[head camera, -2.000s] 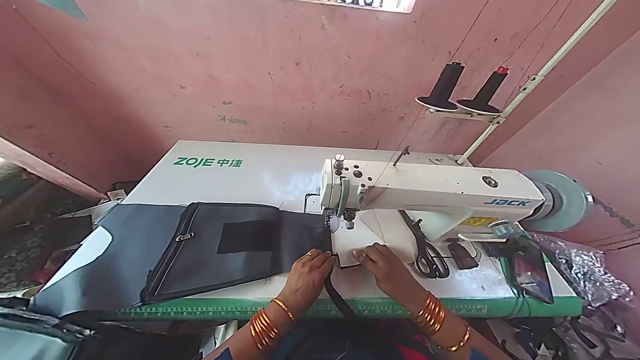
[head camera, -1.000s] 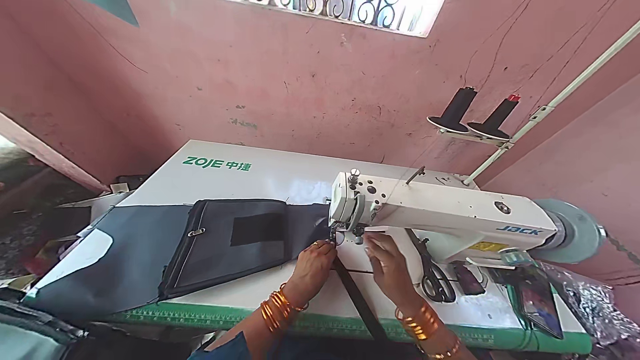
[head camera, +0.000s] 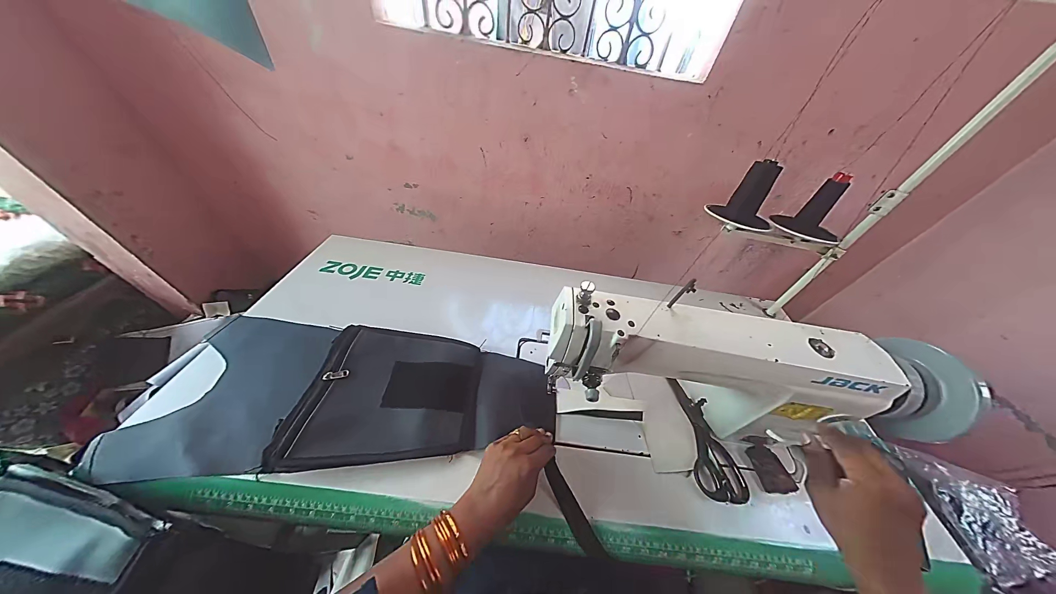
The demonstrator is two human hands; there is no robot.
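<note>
My left hand point(head camera: 517, 464) pinches the right edge of a dark grey fabric panel point(head camera: 516, 396) where a black strap point(head camera: 571, 507) hangs toward the table's front edge. The panel continues left into a zippered black-bound pocket point(head camera: 363, 404) with a black patch. Its right end lies beside the needle area of a white Jack sewing machine point(head camera: 742, 355). My right hand point(head camera: 866, 495) is blurred over the table's right part, near a small dark object point(head camera: 771, 466); a small white thing shows by its fingertips, and whether it is held is unclear. Black-handled scissors point(head camera: 718, 470) lie between the machine and my hands.
Two black thread cones point(head camera: 749, 198) stand on a holder behind the machine. A green measuring strip point(head camera: 330, 507) runs along the table's front edge. More dark fabric pieces point(head camera: 74, 528) lie at the lower left, and crinkled clear plastic point(head camera: 978, 511) is at the right.
My right hand has left the needle area and moved right, past the scissors. My left hand stays near the panel's edge, now a little nearer the table's front. The view has tilted up.
</note>
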